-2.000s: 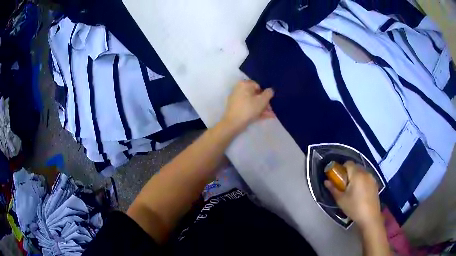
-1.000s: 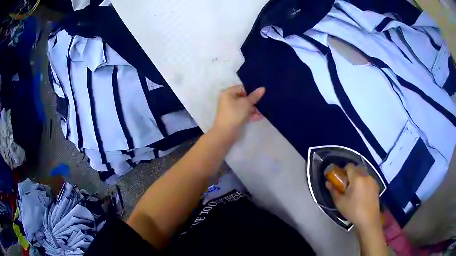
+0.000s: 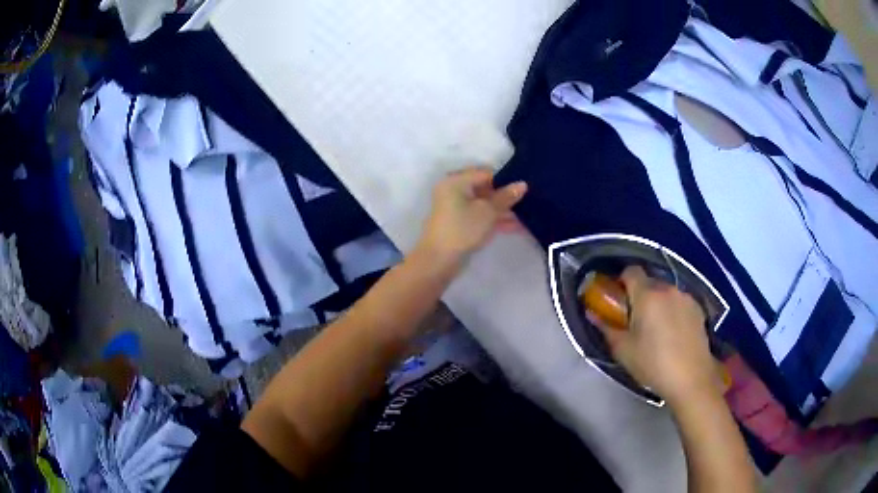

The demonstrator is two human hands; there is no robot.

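A navy-and-white garment (image 3: pixel 746 207) lies spread over the right side of the pale ironing table, with its navy band (image 3: pixel 592 173) along the near edge. My left hand (image 3: pixel 467 214) pinches the edge of the navy band, near its stepped corner. My right hand (image 3: pixel 664 332) grips the orange-brown handle of the steam iron (image 3: pixel 578 332). The iron sits partly on the navy band and partly on the table cloth, its silver edge showing. Its contact face is hidden. The navy collar end with a small mark (image 3: pixel 616 58) lies at the top.
The pale table (image 3: pixel 356 106) runs diagonally. Other navy-and-white garments (image 3: pixel 207 221) hang at its left side. A heap of pale cloth pieces (image 3: pixel 116 433) is at lower left. A maroon-pink hose (image 3: pixel 770 409) trails behind the iron at right.
The iron in my right hand has moved up and left along the navy band. The garment appears farther right in view. My left hand stays at the band's edge.
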